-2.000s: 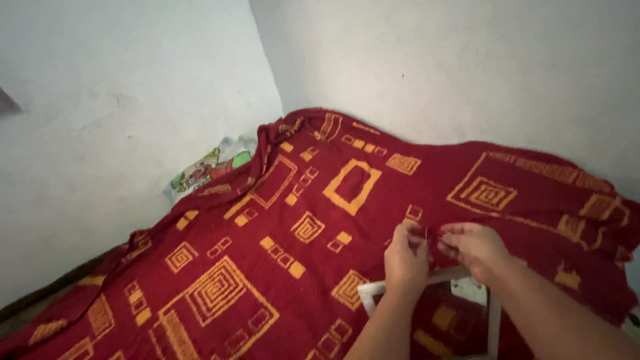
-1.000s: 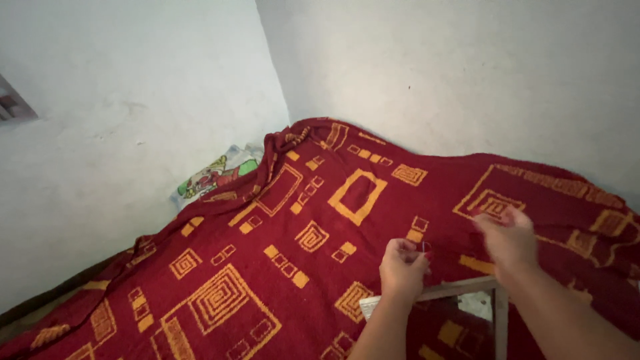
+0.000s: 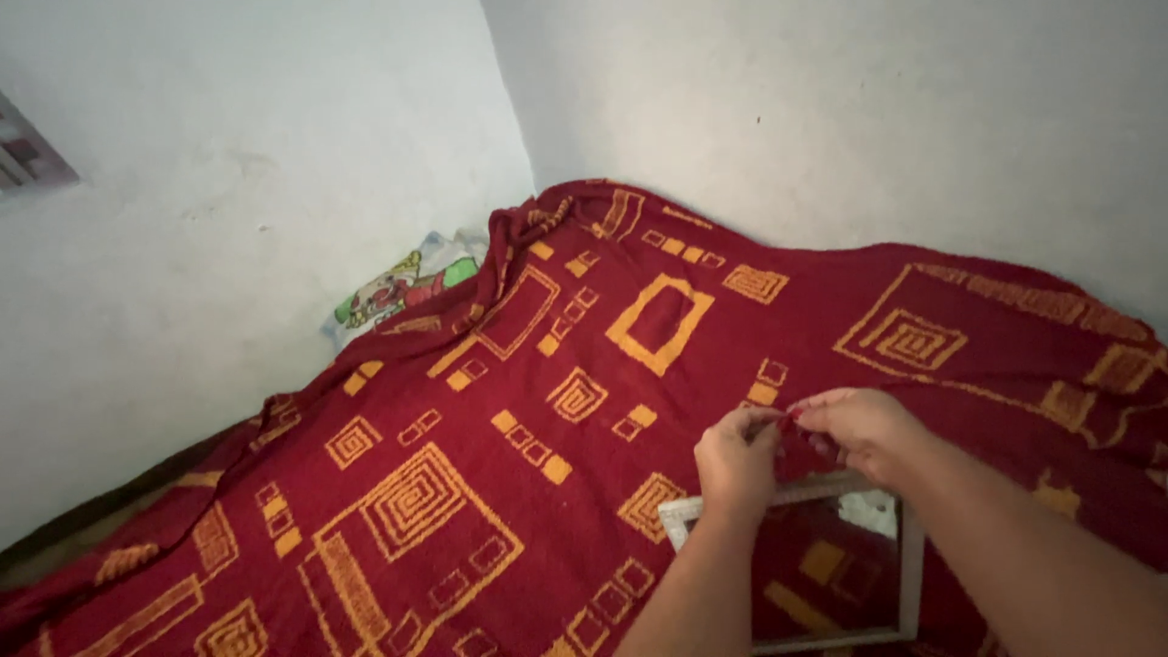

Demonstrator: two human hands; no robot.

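My left hand (image 3: 741,456) and my right hand (image 3: 847,427) meet with fingertips nearly touching, right of the middle of the view. Between thumb and finger, my right hand pinches something small and red (image 3: 796,413), too small to name. The left fingers are pinched together at the same spot; what they hold is hard to make out. Just below the hands, a pale rectangular frame (image 3: 909,584) with a dark, reflective pane lies on the red blanket (image 3: 584,493), partly hidden by my left forearm.
The blanket has orange squares and spirals and reaches the walls. A pillow with a colourful cartoon print (image 3: 401,287) shows at its far left edge, by the corner. Pale walls (image 3: 821,119) rise behind. Part of a barred opening (image 3: 27,151) is at the upper left.
My right hand moved away from the left one to the right, and is now back against the left fingertips. My left hand has stayed above the frame.
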